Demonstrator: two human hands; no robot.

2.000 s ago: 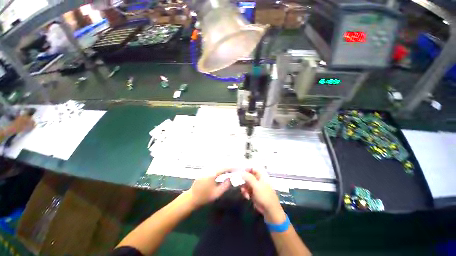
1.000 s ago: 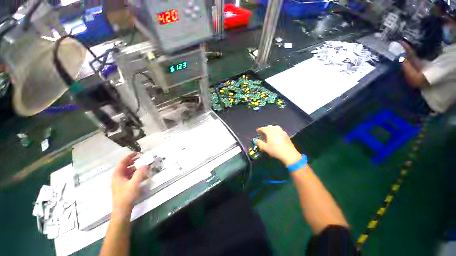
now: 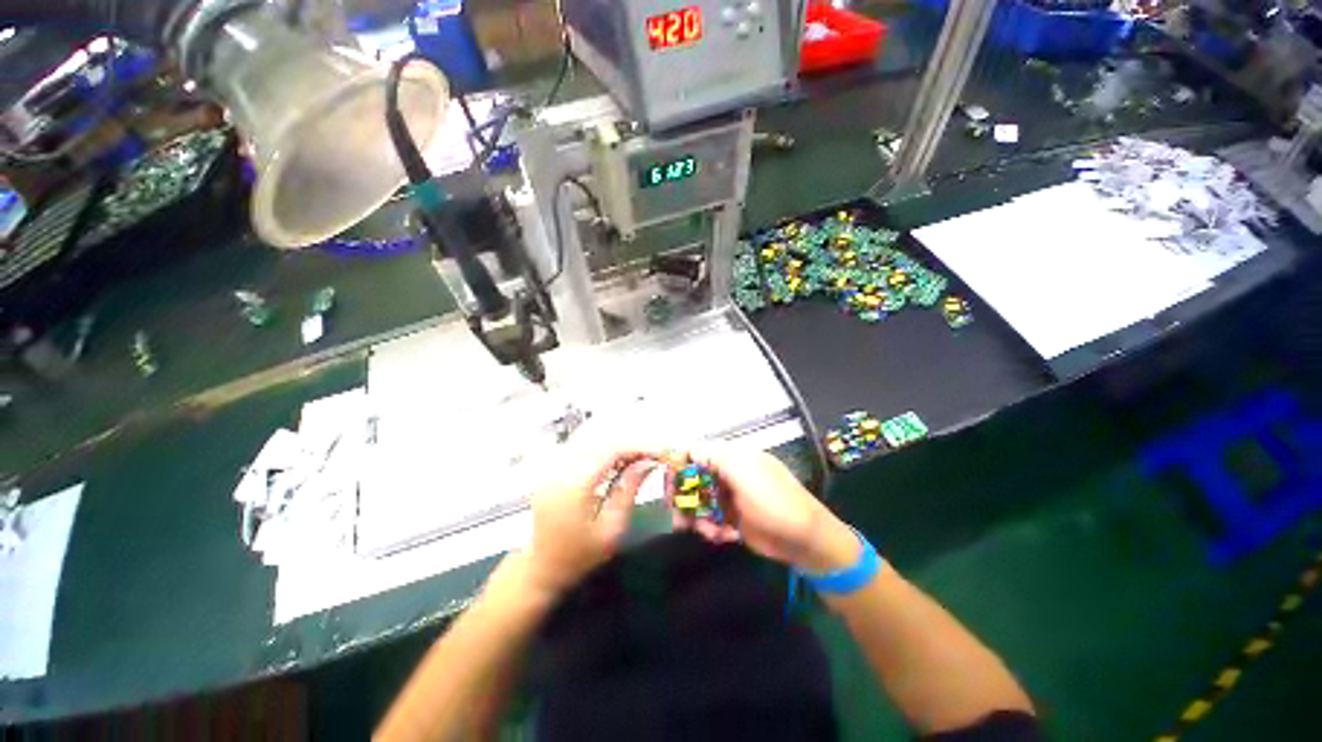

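My right hand (image 3: pixel 764 507) holds a small circuit board (image 3: pixel 693 490) with yellow and blue parts, low in the middle, in front of the machine. My left hand (image 3: pixel 583 515) is close beside it with fingers curled; whether it holds anything is hidden. The soldering tip (image 3: pixel 537 371) is above and left of both hands, over a small metallic holding fixture (image 3: pixel 568 422) on the pale base plate (image 3: pixel 435 449). A black component tray (image 3: pixel 899 371) to the right holds many circuit boards (image 3: pixel 848 265) at its back and several (image 3: pixel 870 434) near its front edge.
White plastic parts (image 3: pixel 283 486) lie left of the base. A temperature controller (image 3: pixel 696 51) and counter display (image 3: pixel 677 181) stand above. A beige fume hood (image 3: pixel 341 152) hangs upper left. White paper (image 3: pixel 1037 268) bears a white heap (image 3: pixel 1182 196) at right.
My right hand has moved from the tray's front edge to beside my left hand and now holds a circuit board. My left hand has moved away from the fixture. The view has turned left.
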